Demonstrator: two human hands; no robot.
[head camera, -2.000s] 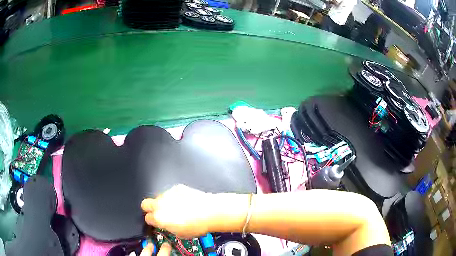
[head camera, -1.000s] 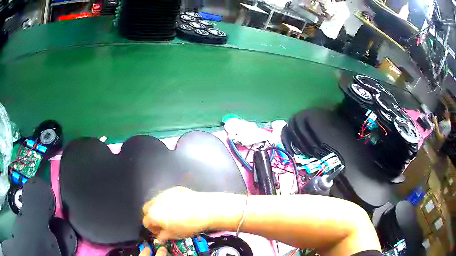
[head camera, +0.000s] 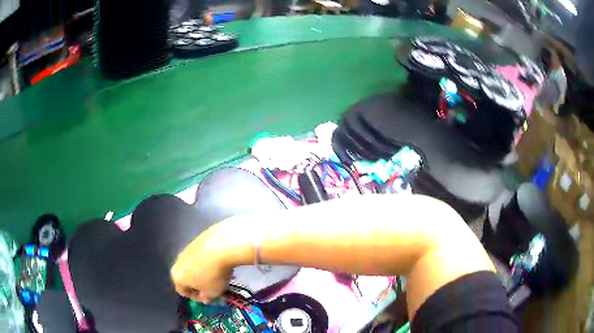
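Observation:
A drum pad body (head camera: 124, 273) lies matte side up on the pink mat in front of me. An open control and speaker unit lies at its near edge, with a green circuit board (head camera: 225, 321), red wires, blue blocks and a round speaker (head camera: 293, 322); the picture's bottom edge cuts it off. My right hand (head camera: 203, 276) is bent down over the join between pad and board, its fingers bunched. My fingertips are blurred, and I cannot tell whether they hold a wire. My left hand is not in view.
Another open unit (head camera: 34, 270) lies at the left. A dark screwdriver (head camera: 312, 185), wires and a white crumpled cloth (head camera: 283, 152) lie beyond my forearm. Stacked pads (head camera: 466, 107) stand at the right, and a black stack (head camera: 133, 39) at the back.
The view has turned, and the bench things sit tilted and further left. My left fingertips, seen before at the board, no longer show. My right hand remains at the pad's near edge.

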